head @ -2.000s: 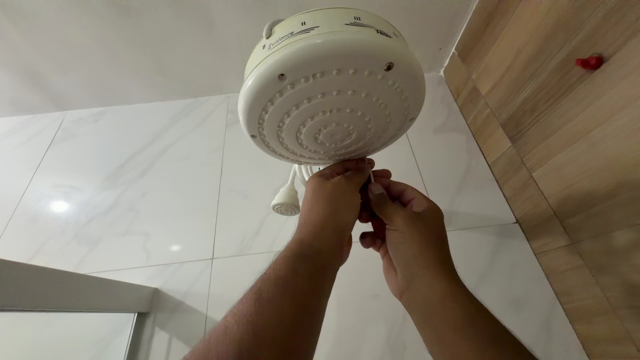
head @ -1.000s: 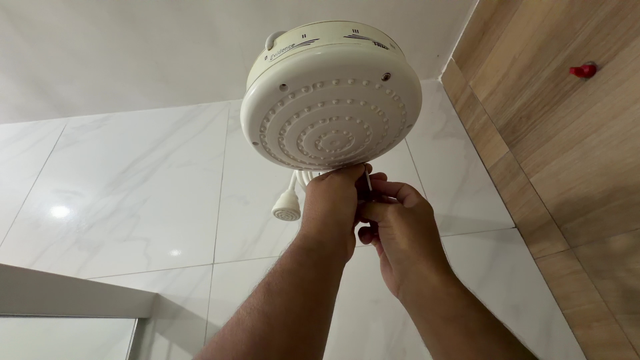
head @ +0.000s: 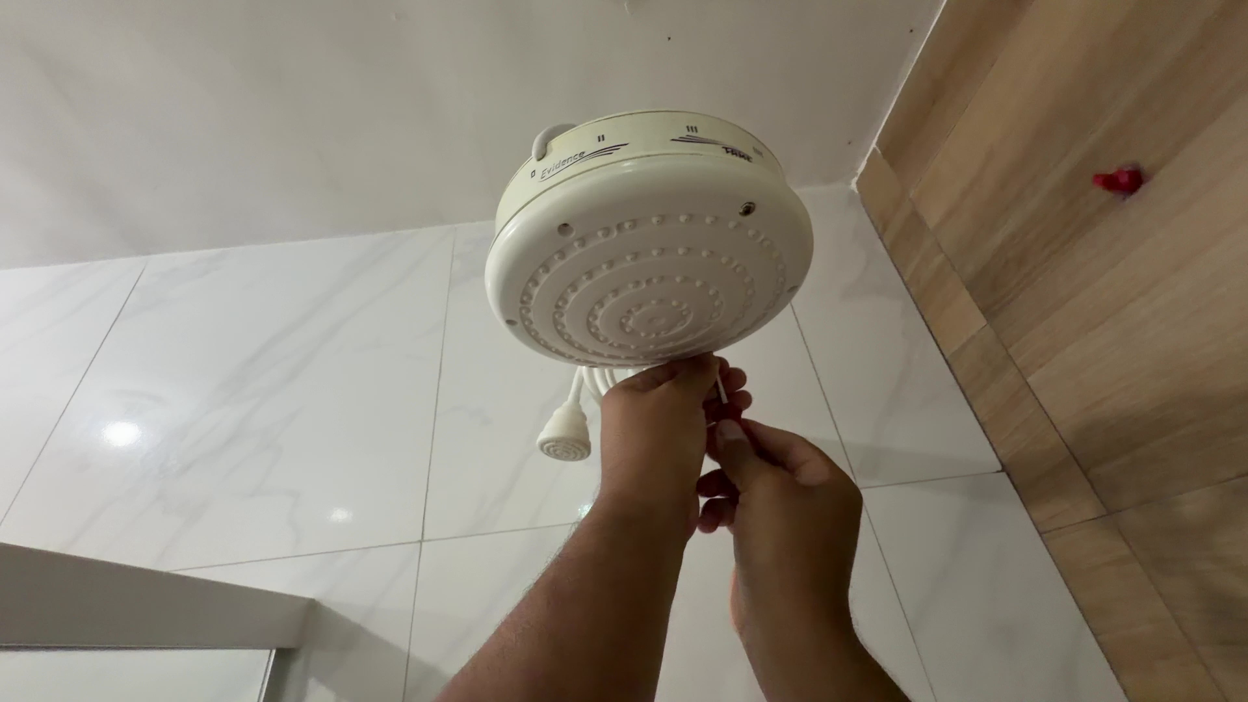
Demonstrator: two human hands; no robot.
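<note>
A round white electric shower head (head: 655, 244) hangs overhead, its nozzle face with rings of nubs turned toward me. My left hand (head: 655, 429) is raised at its lower rear edge, fingers curled at something behind the rim that I cannot make out. Just right of it and lower, my right hand (head: 785, 487) pinches a small red thing between thumb and fingers. A short white piece, maybe a wire, (head: 722, 388) runs upward from there between the two hands. The fingertips of my left hand are partly hidden.
A small white hand shower (head: 565, 435) with a coiled hose hangs behind, left of my left hand. Marble-look tiles (head: 292, 390) cover the wall behind. On the wood-look wall at right is a red fitting (head: 1118, 179). A grey frame (head: 146, 595) edges the lower left.
My right hand has moved a little down from my left hand, and more of the white piece shows between them. The view has shifted upward.
</note>
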